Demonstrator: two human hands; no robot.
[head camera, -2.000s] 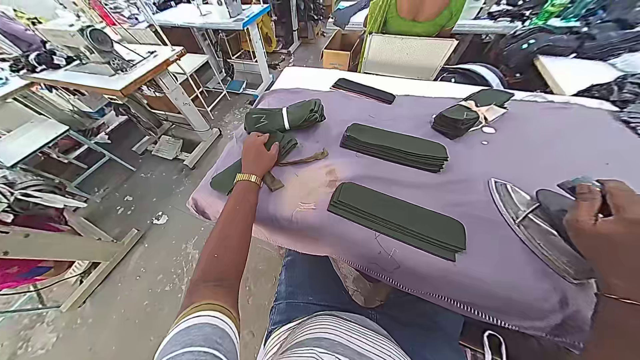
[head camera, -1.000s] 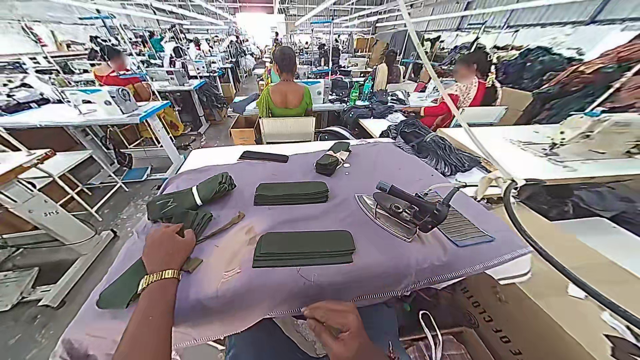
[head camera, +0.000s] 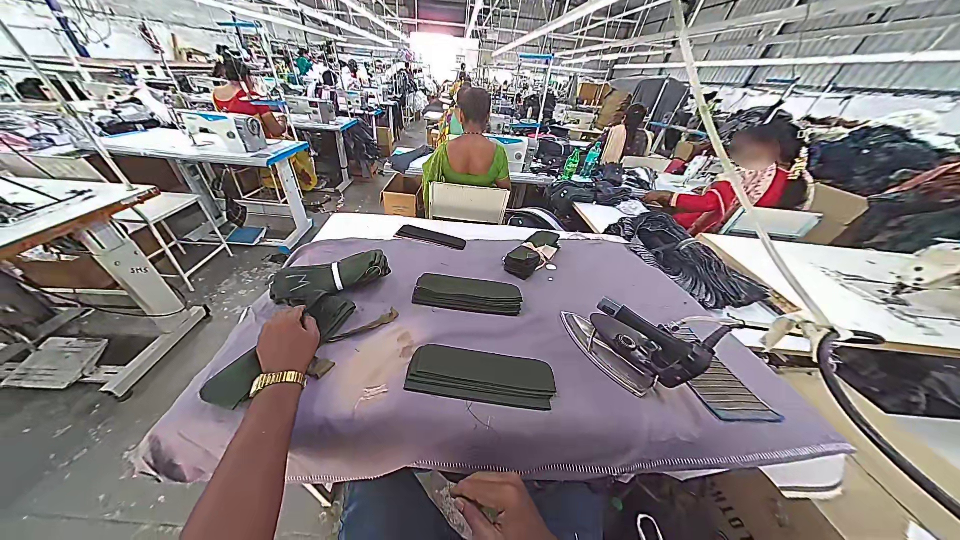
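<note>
My left hand (head camera: 289, 339), with a gold watch at the wrist, rests its curled fingers on dark green folded cloth (head camera: 330, 313) at the left of the purple-covered table. A green roll tied with a white band (head camera: 330, 276) lies just beyond it. My right hand (head camera: 491, 504) is low at the table's front edge, fingers bent near a pale, crumpled thing (head camera: 444, 501) over my lap; its grip is unclear. Two stacks of green cloth pieces, a near one (head camera: 480, 376) and a farther one (head camera: 466, 294), lie mid-table. A black electric iron (head camera: 645, 345) sits right of them.
A striped iron rest (head camera: 735, 390) lies beside the iron, whose cable runs right. A thin dark piece (head camera: 430, 237) and a tied green bundle (head camera: 531, 255) lie at the back. Co-workers sit at sewing tables beyond. A cardboard box (head camera: 750, 502) stands below right.
My right hand has left the iron and moved down to the table's front edge. The iron now lies beside the striped rest. My left hand stays at the green cloth. The view has tilted up.
</note>
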